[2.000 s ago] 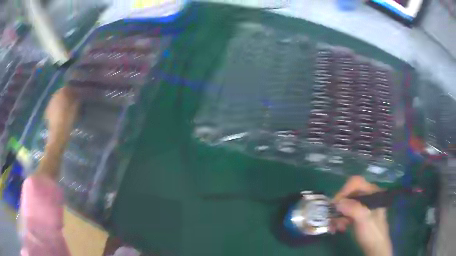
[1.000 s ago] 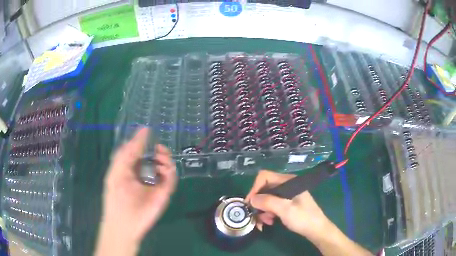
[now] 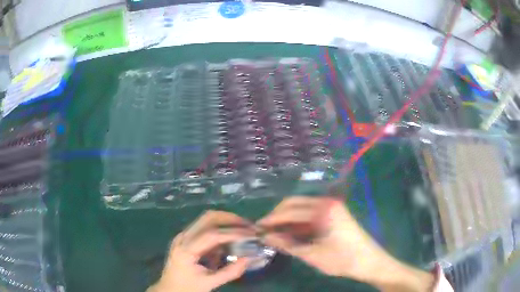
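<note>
The frame is blurred. The round metal test fixture (image 3: 251, 254) sits on the green mat at the lower middle, partly covered by my fingers. My left hand (image 3: 208, 251) curls around its left side, fingertips over the top; whether it holds a small disc cannot be told. My right hand (image 3: 319, 232) is at its upper right, fingertips meeting the left ones. It holds the dark test probe, mostly hidden, with the red cable (image 3: 373, 140) running up right from it. Behind, the main blister tray (image 3: 151, 120) has dark speaker driver rows (image 3: 259, 125) on its right side.
A left-hand blister tray (image 3: 23, 228) stands at the left edge. The rear-right blister tray (image 3: 365, 74) lies beyond red tape. The right-hand blister tray (image 3: 470, 188) shows tan beneath. Papers on a blue holder (image 3: 37, 80) are back left.
My left hand has moved right and down from in front of the main tray to the fixture. The probe handle, clearly seen before, is now mostly hidden. The view has shifted slightly.
</note>
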